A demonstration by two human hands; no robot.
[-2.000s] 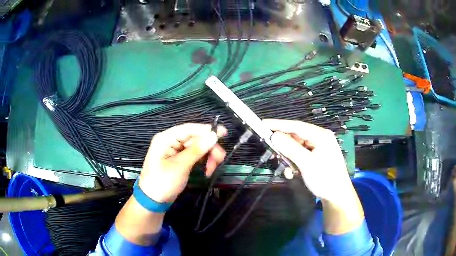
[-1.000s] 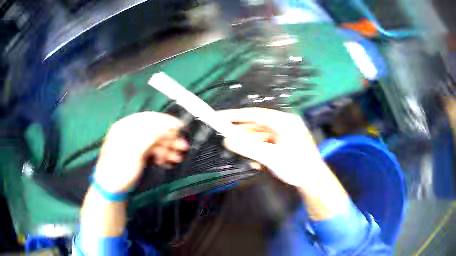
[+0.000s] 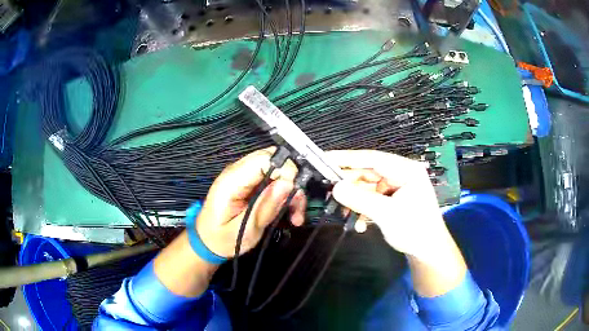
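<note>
A silver loading bar (image 3: 290, 132) is held slanting above the cables, its far end up and to the left. Several black connector ends (image 3: 281, 155) sit along its lower edge, with their thin cords hanging down. My right hand (image 3: 387, 200) grips the near end of the bar. My left hand (image 3: 248, 207) holds a connector end at the bar's lower left edge, its fingers around the cord. Many black cables (image 3: 194, 168) lie side by side under the hands, their connector ends (image 3: 445, 110) fanned out at the right.
The cables lie on a green mat (image 3: 158, 77). A looped cable bundle (image 3: 110, 97) is at the left. The press bed (image 3: 219, 22) is behind. A small metal block (image 3: 456, 57), an orange-handled tool (image 3: 536, 74), blue bins (image 3: 491, 239) and a tan pole (image 3: 39, 274) stand around.
My left hand has come up to the bar, and more connector ends now sit along it. The view swung aside and came back. My right hand still grips the bar.
</note>
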